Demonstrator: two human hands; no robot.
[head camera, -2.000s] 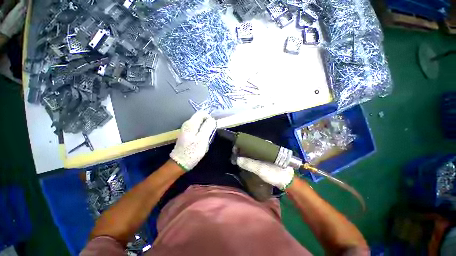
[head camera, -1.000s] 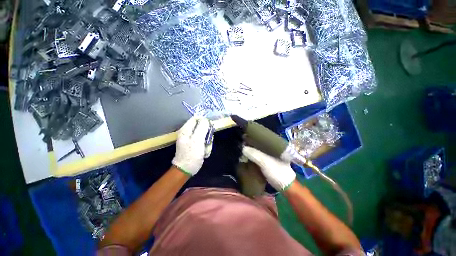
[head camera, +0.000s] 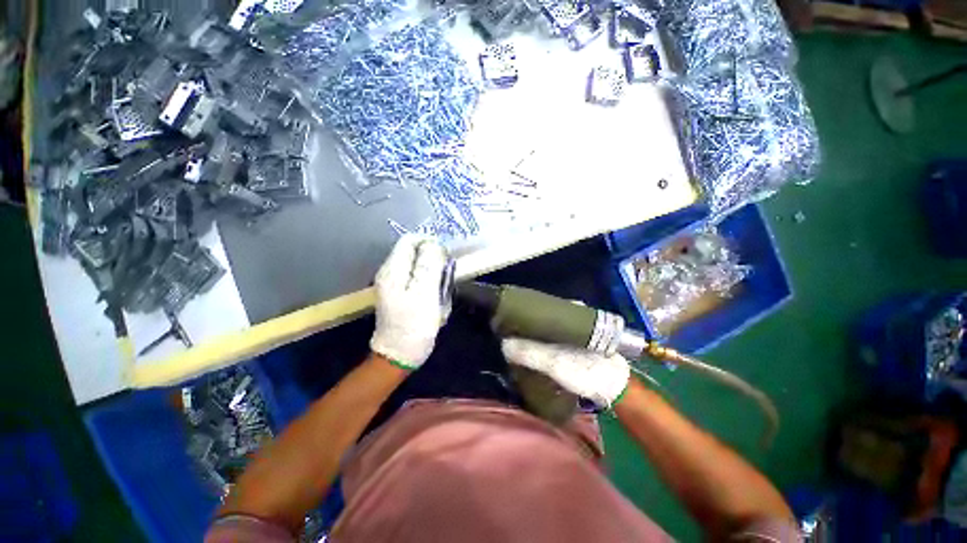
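My left hand (head camera: 414, 302), in a white knitted glove, holds a small metal bracket (head camera: 446, 278) at the table's front edge; the hand mostly hides it. My right hand (head camera: 567, 366), also gloved, grips the olive-green air tool (head camera: 546, 318). The tool's dark nose points left and is at the bracket; I cannot tell if it touches. A heap of dark grey brackets (head camera: 228, 149) lies on the left of the table. A loose pile of thin shiny pins (head camera: 403, 101) lies mid-table.
Clear plastic bags of pins (head camera: 742, 117) lie at the table's right end. A blue bin (head camera: 758, 249) stands below them, another blue bin (head camera: 133, 445) at lower left. The yellow table edge (head camera: 265, 327) runs before me. A tan hose (head camera: 732, 380) trails right. Several square brackets (head camera: 605, 84) lie upper right.
The tool's nose has swung down and left from the table edge to the bracket in my left hand. My left hand has turned slightly. The view has shifted a little.
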